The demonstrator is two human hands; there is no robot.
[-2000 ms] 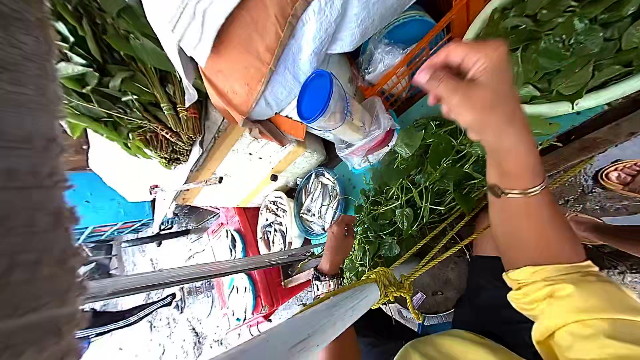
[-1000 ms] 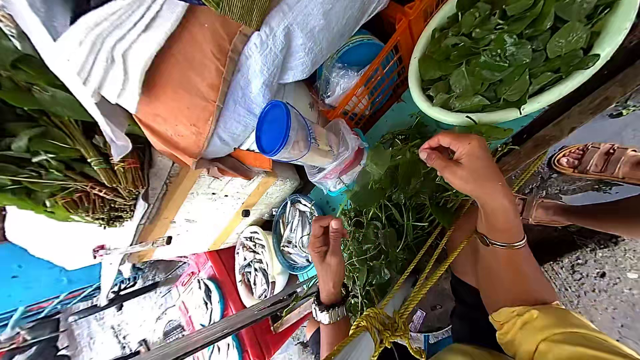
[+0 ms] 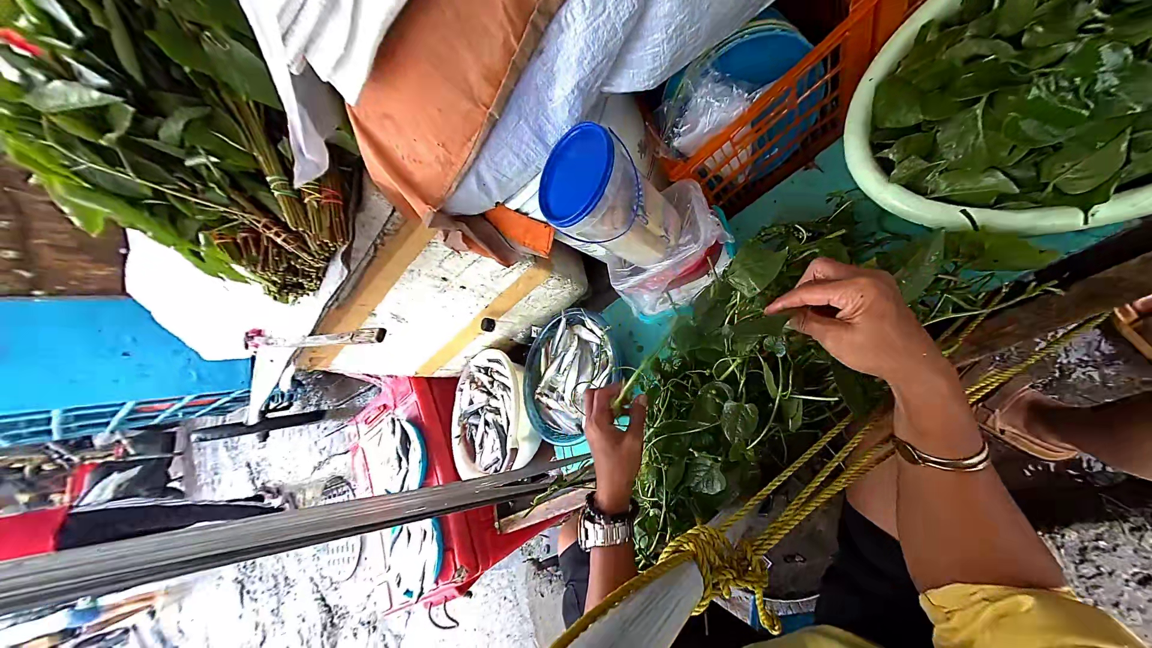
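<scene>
My left hand (image 3: 615, 443), wearing a metal wristwatch, pinches a green stem (image 3: 635, 382) at the left edge of a heap of leafy vines (image 3: 720, 409). To the right, my right hand (image 3: 850, 315), with a gold-coloured bangle, hovers over the heap with thumb and fingers close together beside some leaves; whether a leaf is between them cannot be told. The heap lies on a turquoise surface (image 3: 832, 184). A pale green basin (image 3: 900, 202) of loose leaves stands at the upper right.
A blue-lidded plastic container (image 3: 576, 175), an orange crate (image 3: 792, 108) and a foam box (image 3: 486, 306) lie beyond the heap. Bowls of small fish (image 3: 567, 373) stand at left. Yellow rope (image 3: 801, 490) and a wooden pole (image 3: 297, 531) cross nearby. Another person's sandalled foot (image 3: 1035, 418) is at right.
My right hand has come down from above the heap to its leaves. My left hand, earlier largely hidden behind the pole, now shows with a stem in its fingers. The view has shifted.
</scene>
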